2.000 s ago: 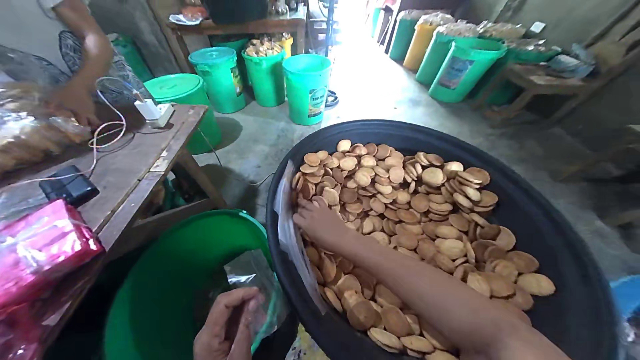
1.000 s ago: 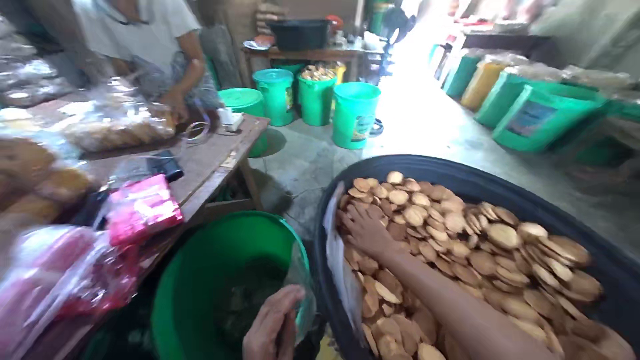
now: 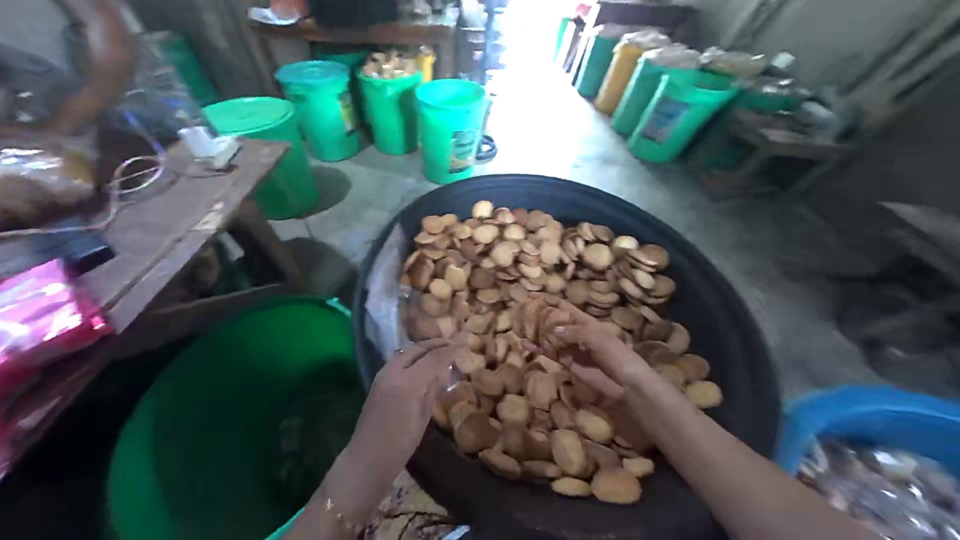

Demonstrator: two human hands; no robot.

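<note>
A wide black tub [image 3: 731, 330] holds a heap of round, flat brown biscuits [image 3: 517, 251]. My right hand [image 3: 592, 345] is down in the heap, its fingers curled round several biscuits. At the tub's left side, my left hand [image 3: 416, 382] holds what looks like a clear plastic bag over the biscuits; blur hides its outline and most of the fingertips. Clear plastic sheeting [image 3: 386, 292] hangs on the tub's inner left wall.
Left of the tub stands a large green bucket [image 3: 172, 397]. A wooden table [image 3: 180, 202] bears pink packs [image 3: 45, 307], a cable and a power adapter [image 3: 206, 146]; a person's arm [image 3: 101, 67] is behind it. Green buckets [image 3: 450, 127] stand ahead, and a blue basin [image 3: 870, 405] of plastic packs sits right.
My left hand has moved from the green bucket's rim to over the black tub. My right hand has left the tub's left edge for the middle of the heap and gathered biscuits.
</note>
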